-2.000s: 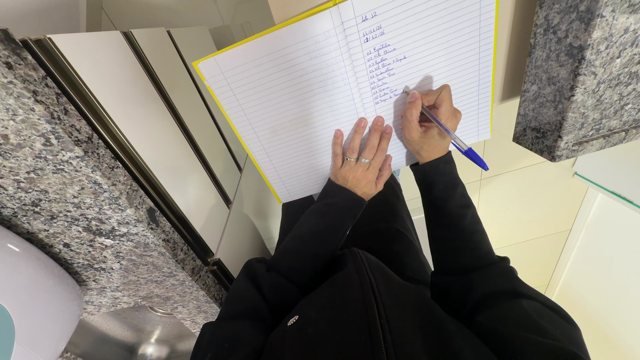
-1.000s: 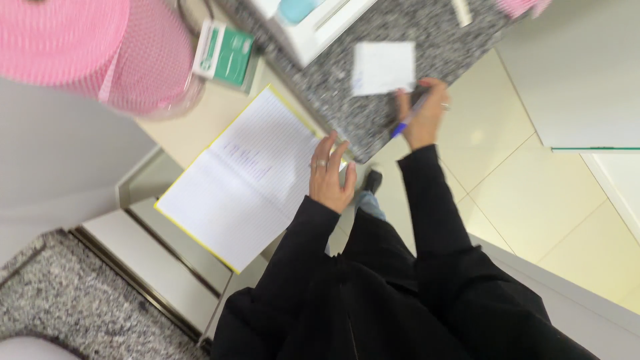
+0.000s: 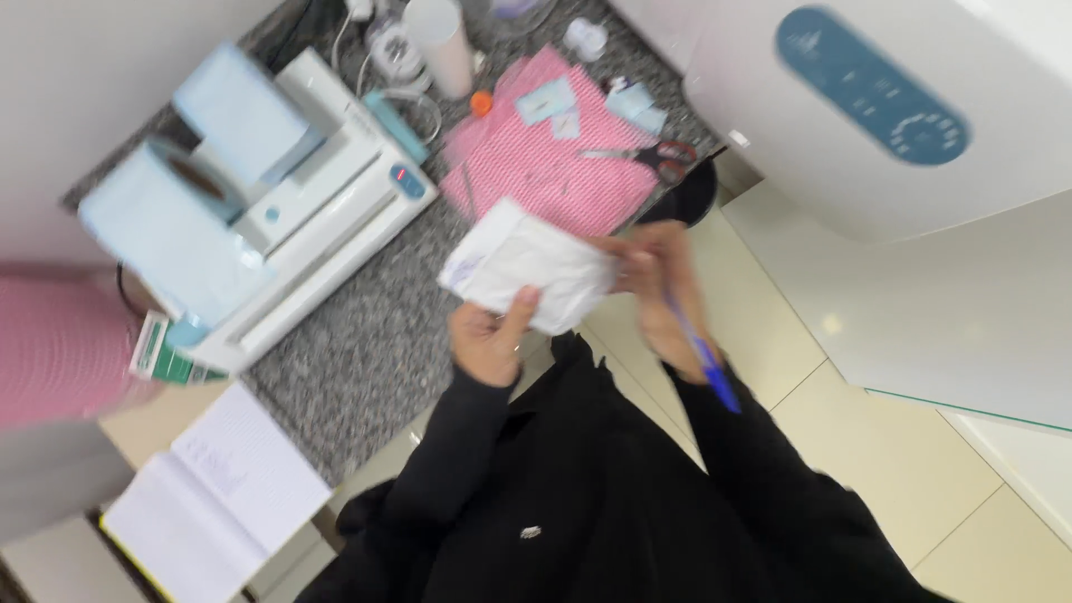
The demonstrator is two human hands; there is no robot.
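A white paper packet with blue handwriting is held up in front of me. My left hand grips its lower left edge, thumb on top. My right hand, blurred, is at the packet's right end and also carries a blue-capped pen pointing down toward the sleeve; whether its fingers grip the packet is unclear. Beyond the packet, scissors with dark and red handles lie on a pink patterned cloth beside small light-blue pieces. An open ruled notebook rests at the lower left.
On the granite counter stands a white sealing machine with a light-blue roll. A white cup and an orange cap are behind. A pink roll is at the left, a large white appliance at upper right.
My left hand has gone from the notebook to the packet, which lay on the counter one second ago and is now lifted. The pen stays with my right hand. The view has swung over the counter.
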